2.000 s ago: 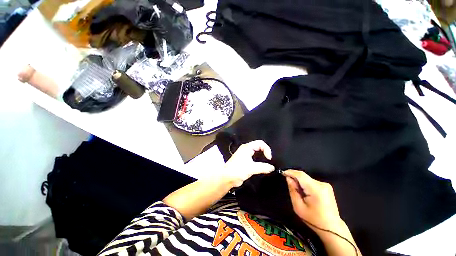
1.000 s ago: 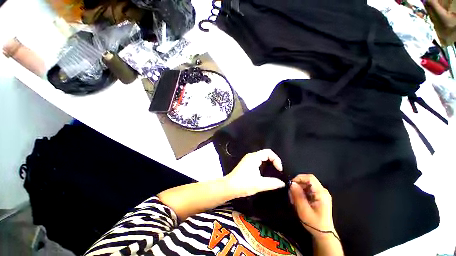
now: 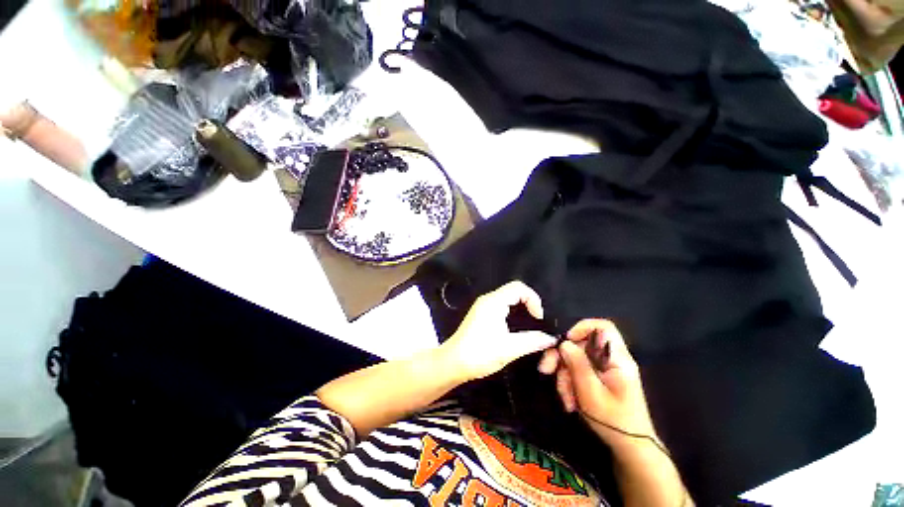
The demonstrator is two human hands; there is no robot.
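Observation:
A black garment [image 3: 684, 267] lies over the table in front of me and reaches under both hands. My left hand [image 3: 496, 332] pinches a fold of its black cloth between thumb and fingers. My right hand [image 3: 600, 371] meets the left fingertips at the fold, fingers curled. A small dark tool sticks up in my right fist. What is pinched at the right fingertips is too small to tell. A thin dark line crosses my right wrist.
A round dish of small dark pieces [image 3: 401, 213] with a black flat box [image 3: 320, 191] sits on cardboard [image 3: 359, 287]. Left are a thread cone [image 3: 230, 151] and plastic bags [image 3: 159, 139]. Another black garment [image 3: 615, 69] lies above; black garments [image 3: 198, 366] are below the table edge.
Both hands stay together at the fold. Since a second ago the right hand has shifted slightly left and up, its fingers curling more around the dark tool. The camera view has shifted a little.

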